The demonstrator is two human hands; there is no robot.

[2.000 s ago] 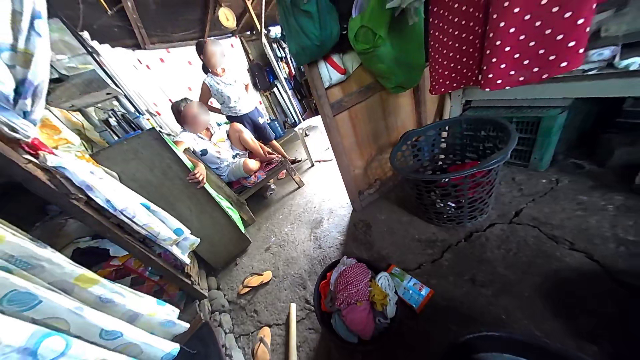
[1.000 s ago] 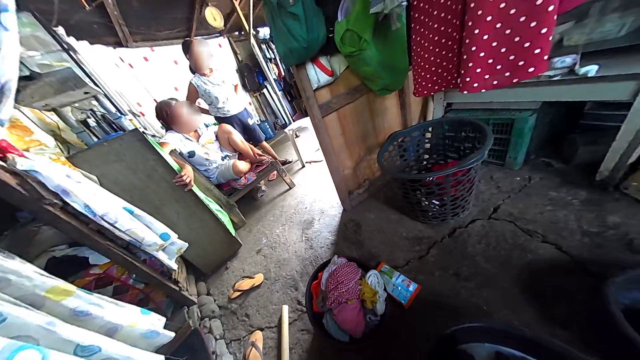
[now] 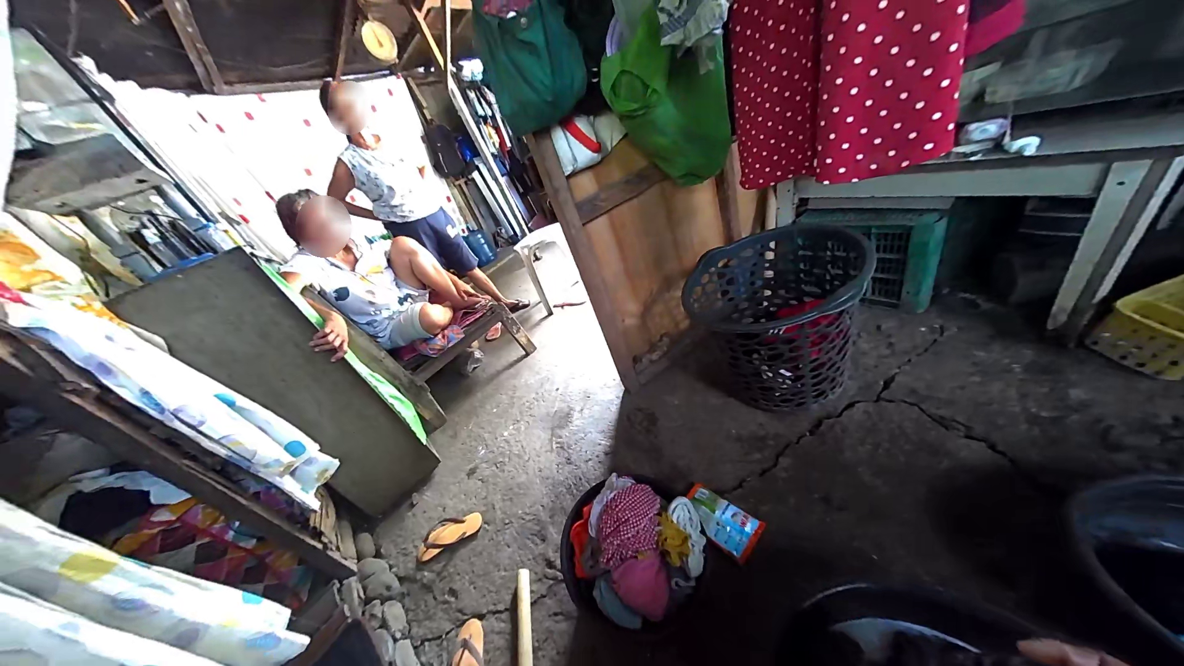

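Note:
At the bottom right edge, a small part of one hand, seemingly my right hand (image 3: 1068,652), shows at the rim of a dark basin (image 3: 832,601); its fingers are mostly cut off, so what it holds cannot be told. My left hand is out of the frame. Left of that basin, a dark round tub (image 3: 572,555) holds a heap of clothes (image 3: 638,546) in pink, red, yellow and white. A colourful printed packet (image 3: 728,523) lies against the tub's right side. Another dark basin (image 3: 1128,518) stands at the right edge.
A dark plastic laundry basket (image 3: 786,361) with red cloth inside stands on the cracked floor. Two people (image 3: 370,268) are beyond a leaning board (image 3: 277,379). Orange flip-flops (image 3: 450,535) and a wooden stick (image 3: 524,615) are near the bottom. A yellow crate (image 3: 1147,328) is at right.
The view has shifted rightward, bringing the basins and yellow crate more into sight. Part of a hand now shows at the bottom right.

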